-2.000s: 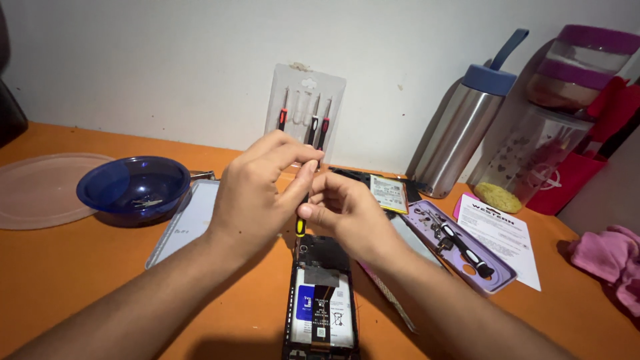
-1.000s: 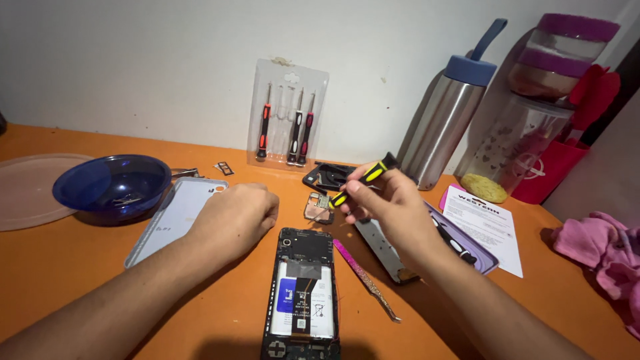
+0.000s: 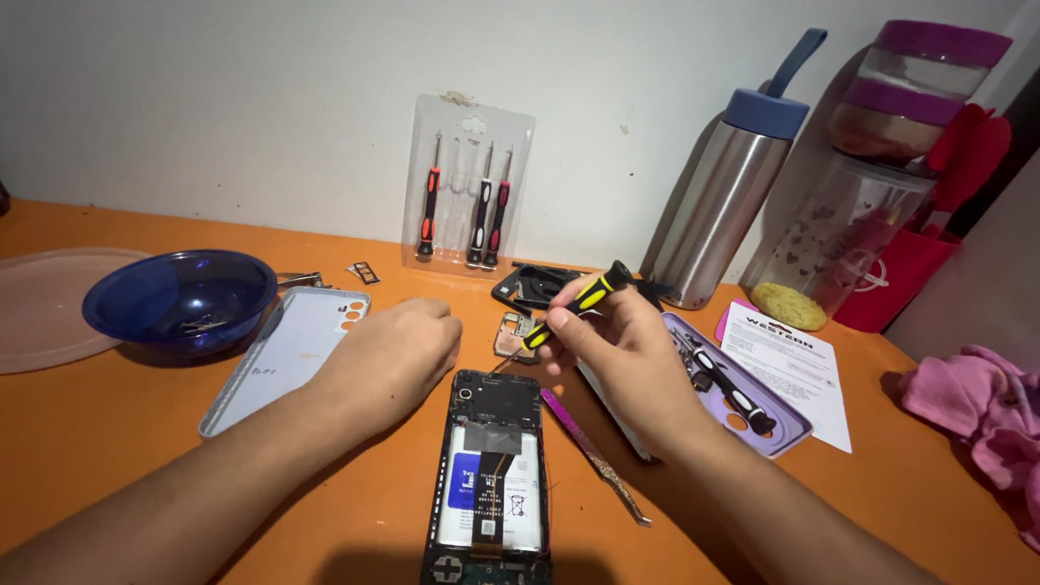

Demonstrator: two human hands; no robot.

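Note:
My right hand (image 3: 626, 349) holds a black and yellow precision screwdriver (image 3: 573, 307) at a slant, its tip pointing down and left near the top edge of an opened smartphone (image 3: 491, 479). The phone's battery and ribbon cable are exposed. Whether the tip touches anything, I cannot tell. My left hand (image 3: 390, 357) rests on the table left of the phone, fingers curled, over the edge of a pale phone back cover (image 3: 280, 357); its fingertips are hidden. A circuit board (image 3: 513, 335) lies behind the phone. Pink tweezers (image 3: 593, 455) lie to the phone's right.
A blue glass bowl (image 3: 180, 305) holds small bits. A clear blister pack (image 3: 469, 183) with several screwdrivers leans on the wall. A purple phone case (image 3: 784, 431) holds parts and a screwdriver. A steel bottle (image 3: 723, 203), a printed card (image 3: 788, 374) and a pink cloth (image 3: 975, 406) stand or lie at right.
Two seconds ago both hands were together at the screwdriver above the phone. They have parted: the left hand is down at the left, the right keeps the screwdriver, its tip now lower than one second ago.

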